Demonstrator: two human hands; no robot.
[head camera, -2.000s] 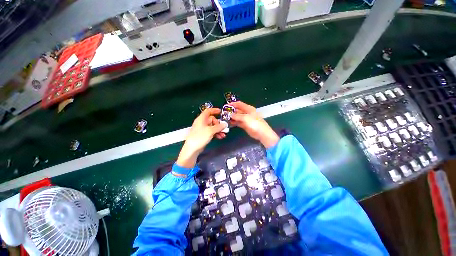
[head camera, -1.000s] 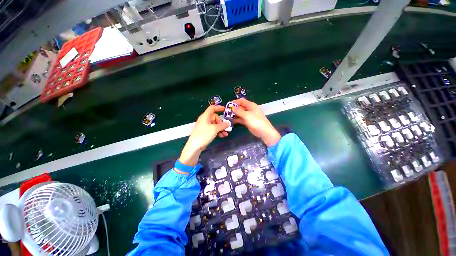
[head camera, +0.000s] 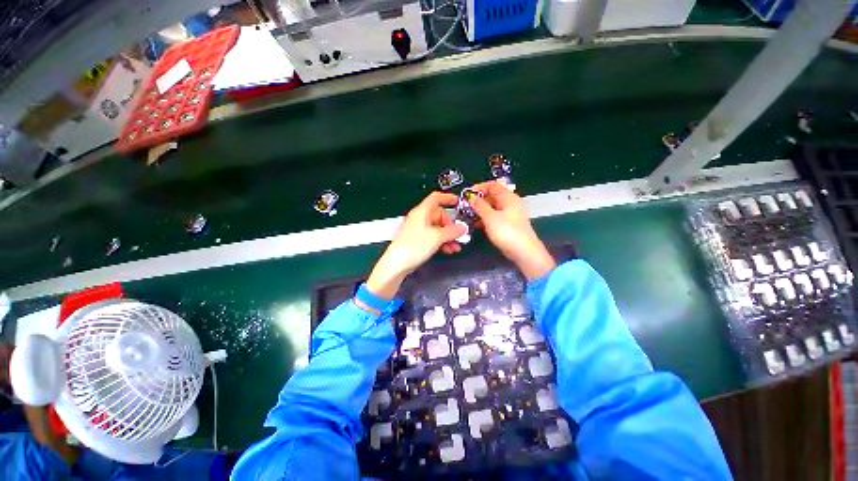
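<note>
A small electronic unit (head camera: 468, 200), shiny and dark with a pale rim, is held between my two hands above the pale metal rail. My left hand (head camera: 422, 235) holds it from the left, with a part with a pale square end (head camera: 460, 231) at its fingertips. My right hand (head camera: 505, 224) grips the unit from the right. The fingers hide much of the unit. Below my hands lies a clear blister tray (head camera: 489, 362) with pale square parts, on a black tray (head camera: 325, 299).
A green conveyor belt (head camera: 376, 131) carries several spaced units beyond the rail (head camera: 282, 249). A metal post (head camera: 753, 99) slants up at right. A second filled blister tray (head camera: 781, 272) lies right, beside a black gridded tray (head camera: 837, 178). A white fan (head camera: 132, 362) stands left.
The view has shifted, so the scene sits further right in the picture. Both hands keep hold of the unit at nearly the same place above the rail, with only small finger movement.
</note>
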